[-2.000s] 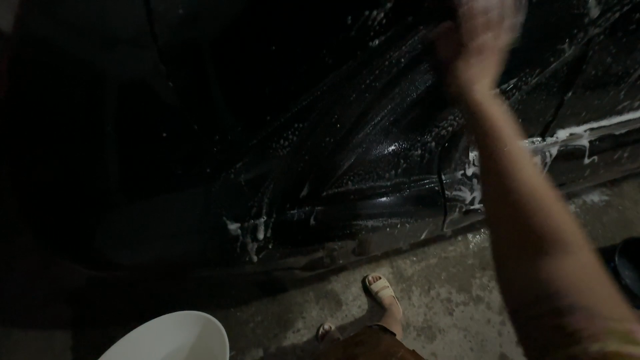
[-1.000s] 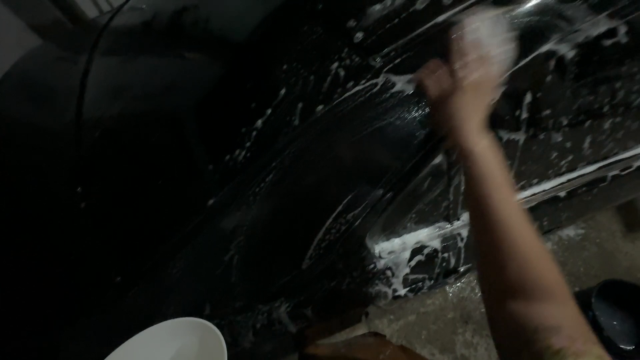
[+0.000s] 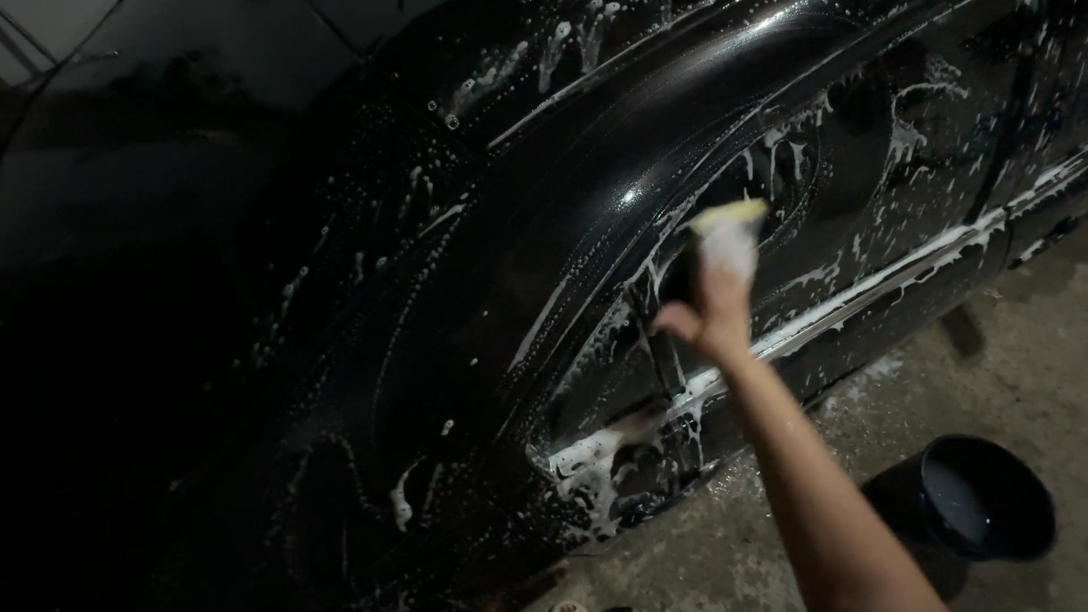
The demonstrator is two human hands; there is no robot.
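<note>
A yellow sponge [image 3: 731, 214] covered in white foam is in my right hand [image 3: 718, 297], blurred by motion, against the lower side of a black car [image 3: 544, 280]. The thumb sticks out to the left and the arm reaches up from the bottom right. Foam runs down the panels around the hand, and a thick line of it lies along the side trim [image 3: 850, 306]. Water drops and curved wipe marks cover the dark bodywork. My left hand is not in view.
A dark bucket [image 3: 990, 497] with cloudy liquid in it stands on the wet concrete floor [image 3: 901, 416] at the lower right, beside my forearm. At the bottom edge a bit of a foot shows. Pale tiles or panels lie at the upper left.
The view has shifted a lot, and the white basin seen at the bottom left earlier is out of frame. The bucket has come fully into view. My right hand still moves over the car.
</note>
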